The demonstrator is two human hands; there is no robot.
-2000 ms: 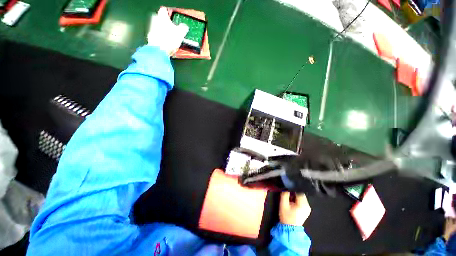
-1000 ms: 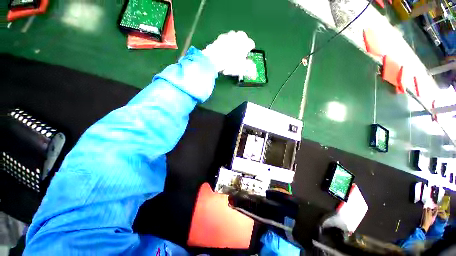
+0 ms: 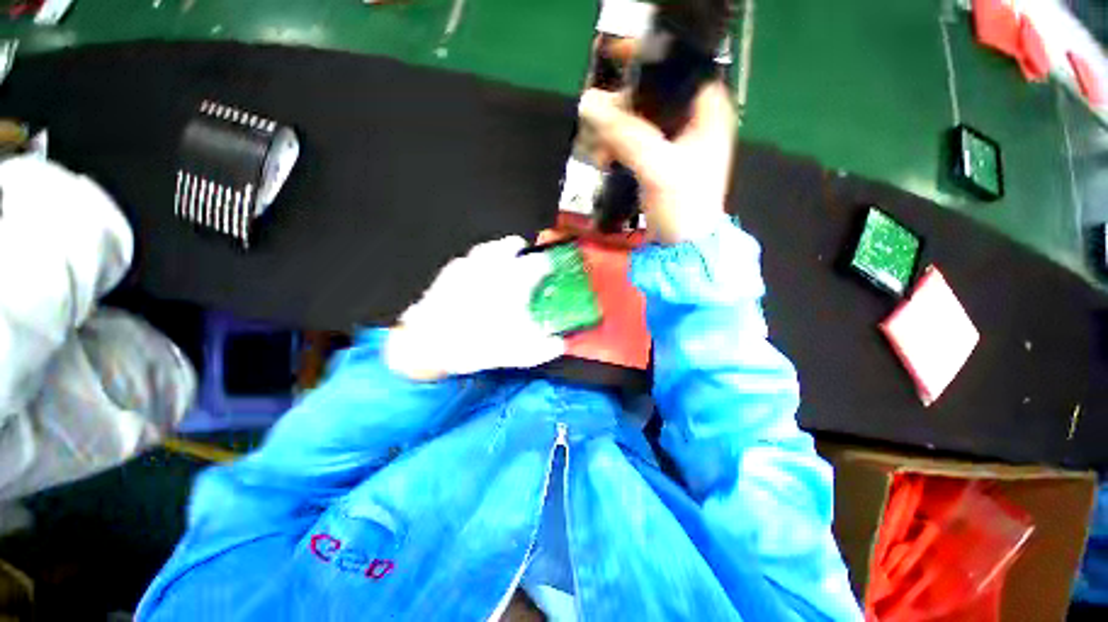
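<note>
My left hand [image 3: 478, 312], in a white glove, holds a green circuit board in a dark frame [image 3: 566, 292] over the orange-red foam pad [image 3: 623, 304] in front of my body. My bare right hand [image 3: 662, 152] is raised just beyond the pad and gripped around the black electric screwdriver [image 3: 680, 61], which is blurred. The screwdriver and hand cover most of the pale screw feeder [image 3: 581, 185]. The screwdriver's tip cannot be made out.
A framed board [image 3: 886, 252] and a pale pink foam pad [image 3: 931, 334] lie on the black mat [image 3: 401, 158] at right. Another board [image 3: 977, 162] is on the green conveyor [image 3: 838, 85]. A curled black sheet [image 3: 231, 164] is at left. A cardboard box [image 3: 1055, 535] holds red-orange material. A person's white sleeve [image 3: 61, 280] is at left.
My left hand has come back from the conveyor to the foam pad with a board. My right hand has risen over the feeder with the screwdriver. The view has shifted.
</note>
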